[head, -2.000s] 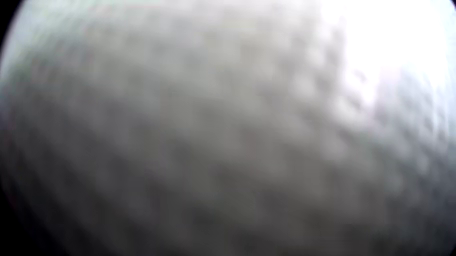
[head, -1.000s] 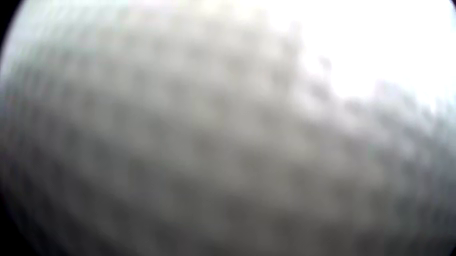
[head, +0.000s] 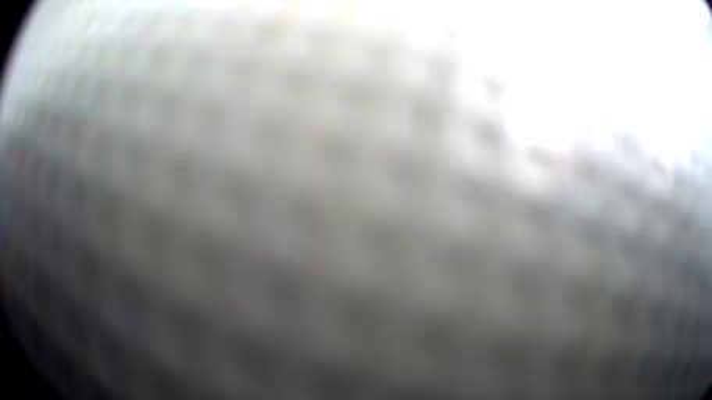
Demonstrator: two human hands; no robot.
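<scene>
A blurred grey, woven-looking surface (head: 312, 219) covers nearly the whole head view, very close to the camera. It shows a regular pattern of darker spots and gets darker towards the bottom. I cannot tell what it is. Neither my left hand nor my right hand can be made out. Anything behind the surface is hidden.
A very bright white glare (head: 593, 62) fills the upper right of the view. Black rim shows at the left corners. No other object can be made out.
Compared with two seconds ago, the white glare at the upper right has spread to the left and the grey surface looks brighter. The pattern has shifted slightly.
</scene>
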